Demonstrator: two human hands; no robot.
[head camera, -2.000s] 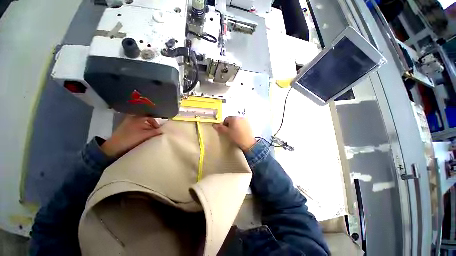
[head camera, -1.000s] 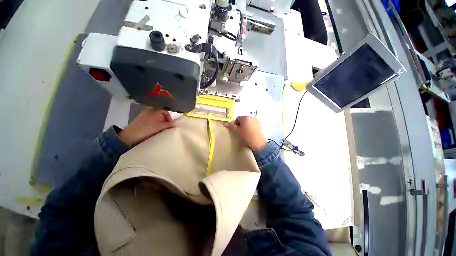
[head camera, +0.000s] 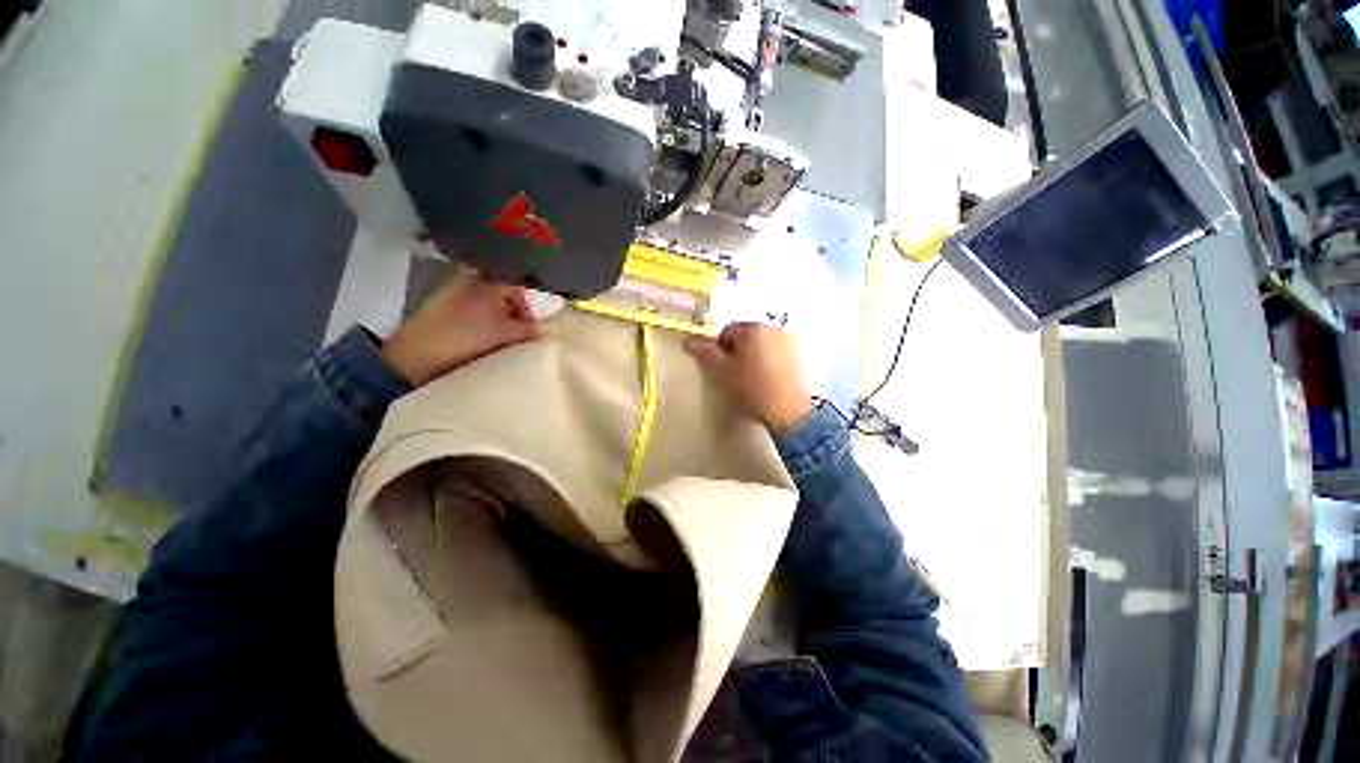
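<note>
The beige workpiece (head camera: 574, 403) lies below the machine head, its open tube end towards my lap and dark inside. A narrow yellow tape (head camera: 644, 418) runs down it. Its far edge meets the yellow-edged clamp frame (head camera: 656, 289). My left hand (head camera: 460, 328) rests on the far left edge of the piece, fingers curled, fingertips partly hidden by the machine head. My right hand (head camera: 758, 370) is on the far right edge beside the frame, thumb and fingers close together at the cloth.
The machine head (head camera: 515, 187) has a dark grey cover with a red mark and stands above the left of the frame. Metal needle parts (head camera: 746, 176) are to its right. A tablet-like screen (head camera: 1096, 216) stands at the right, with a thin black cable (head camera: 891, 428) on the table.
The whole view has shifted, so machine, workpiece and hands appear further right. The near opening of the workpiece looks wider. Both hands stay at its far edge.
</note>
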